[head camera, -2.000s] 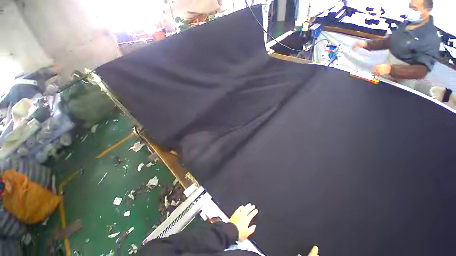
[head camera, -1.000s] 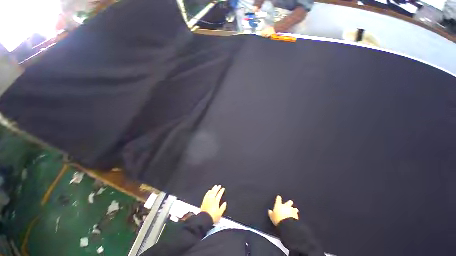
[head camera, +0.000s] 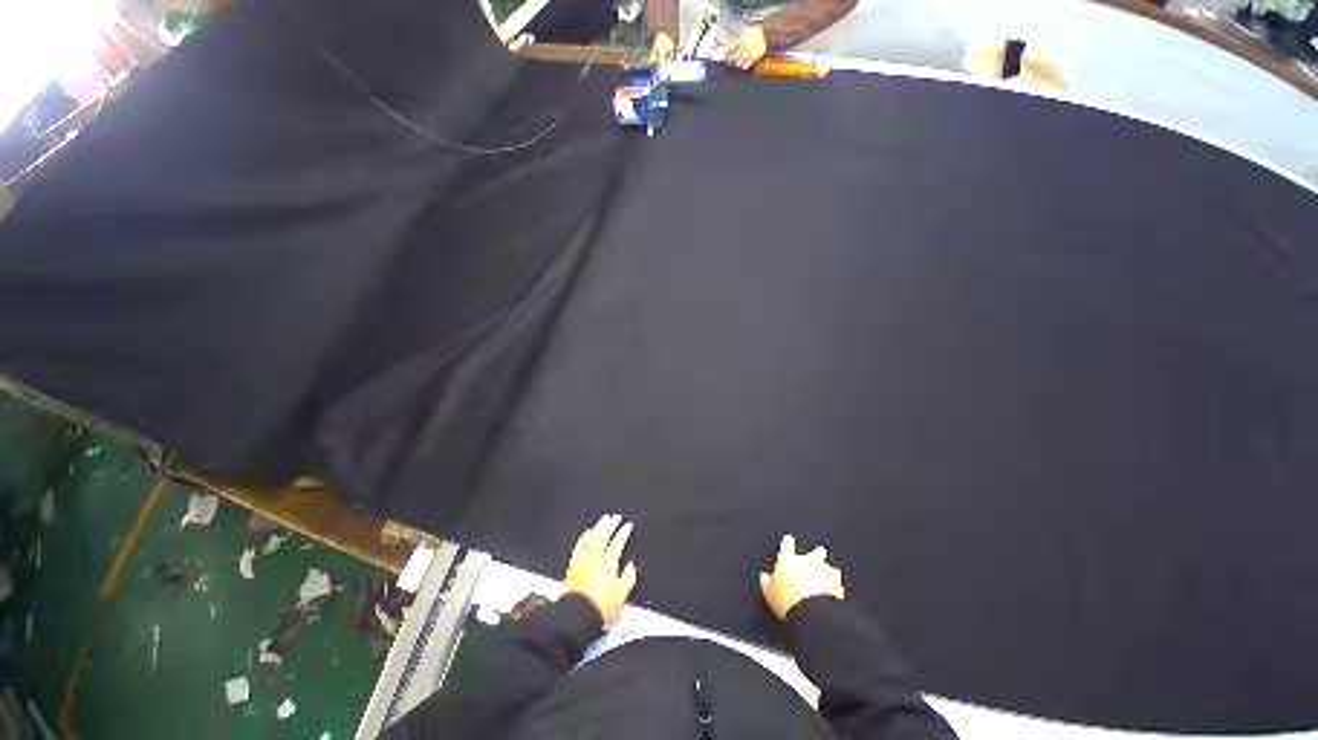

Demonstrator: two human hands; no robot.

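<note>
Black fabric (head camera: 867, 333) covers most of the table, smooth at the right and wrinkled at the left. My left hand (head camera: 600, 567) lies on it near the near edge with fingers spread. My right hand (head camera: 804, 578) rests on it to the right, fingers apart. Neither hand holds anything. White underlay paper (head camera: 1041, 719) shows along the near edge. A blue-and-white device, perhaps the end cutter (head camera: 638, 101), is over the fabric near the far edge, by another person's hand (head camera: 665, 48).
A grooved metal rail (head camera: 419, 636) stands at the near edge, left of me. A yellow-orange strip (head camera: 789, 67) lies at the far edge beside the person's other hand (head camera: 747, 48). Scraps (head camera: 315, 586) litter the green floor. A thin cable (head camera: 434, 140) hangs over the fabric.
My view has turned down and right. My right hand, barely in view at first, now rests on the fabric beside my left. The blue-and-white device has come over the fabric's far edge.
</note>
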